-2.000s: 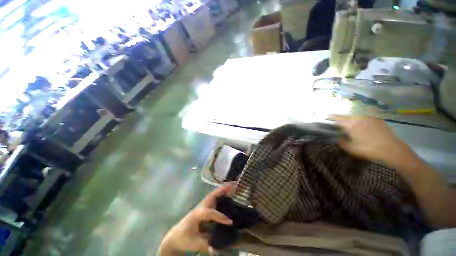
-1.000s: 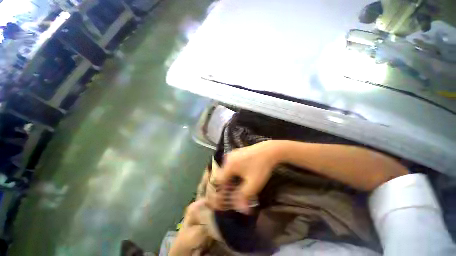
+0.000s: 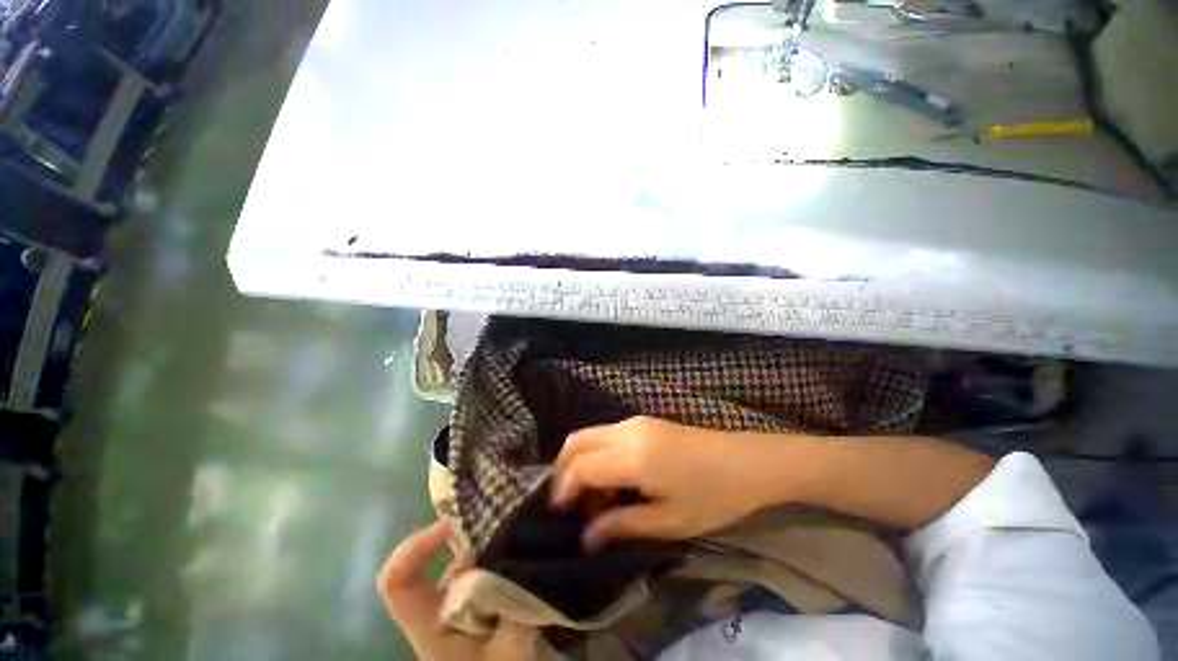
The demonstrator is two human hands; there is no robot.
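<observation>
The brown-black checked garment (image 3: 749,381) lies bunched on the lap below the table's front edge. Its tan lining (image 3: 814,555) is folded out beneath my right forearm. A dark inner cloth (image 3: 549,549) shows in an opening between the checked fabric and a tan edge. My left hand (image 3: 446,600), at the lower left, pinches the tan edge; some of its fingers are hidden by cloth. My right hand (image 3: 633,484) has its bent fingers on the dark cloth, thumb apart from them. Its fingertips are partly hidden, so its grip is unclear.
The white sewing table (image 3: 517,155) spans the view above the garment, with a measuring tape (image 3: 723,304) along its front edge. The presser foot area (image 3: 791,58) and a yellow-handled tool (image 3: 1040,128) are at upper right. A pale bin (image 3: 434,355) shows under the table. Green floor lies left.
The view has turned down and levelled onto the lap. My right hand has moved from beside my left hand to the dark cloth inside the opening. More checked fabric shows.
</observation>
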